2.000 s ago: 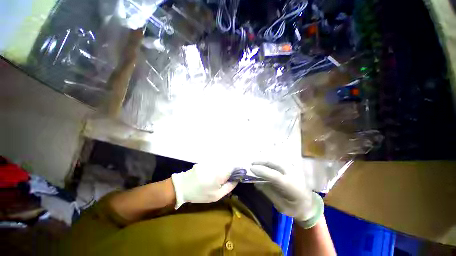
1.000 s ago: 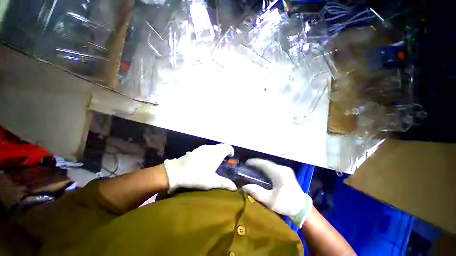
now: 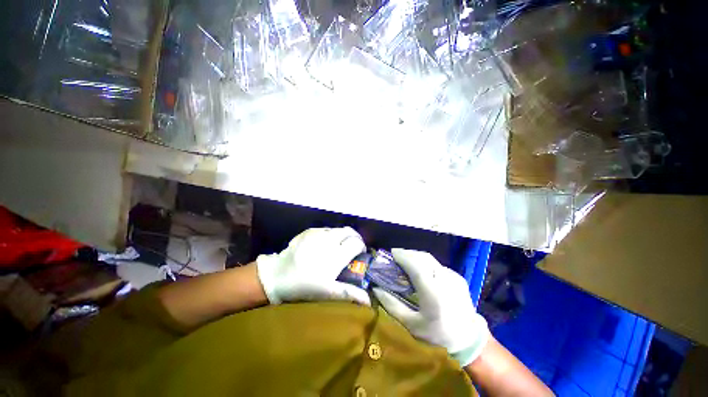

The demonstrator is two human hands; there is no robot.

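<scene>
A small dark electrical device (image 3: 355, 271) with an orange patch is held close to my shirt front, below the table edge. A dark coiled cable (image 3: 390, 275) lies against its right side. My left hand (image 3: 314, 266), in a white glove, grips the device end. My right hand (image 3: 436, 304), in a white glove with a greenish cuff, grips the cable end. Fingers hide parts of both things. I cannot tell whether a clear pack surrounds them.
Clear plastic packs (image 3: 373, 66) are heaped at the back of the glaring white work surface (image 3: 334, 170). A cardboard flap (image 3: 629, 252) juts in at right. A blue crate (image 3: 578, 318) is low at right. A clear plastic bag (image 3: 89, 58) is at upper left.
Both hands have come down off the table edge to my shirt front with the held things. The orange patch and coiled cable now show between the gloves. The view has shifted.
</scene>
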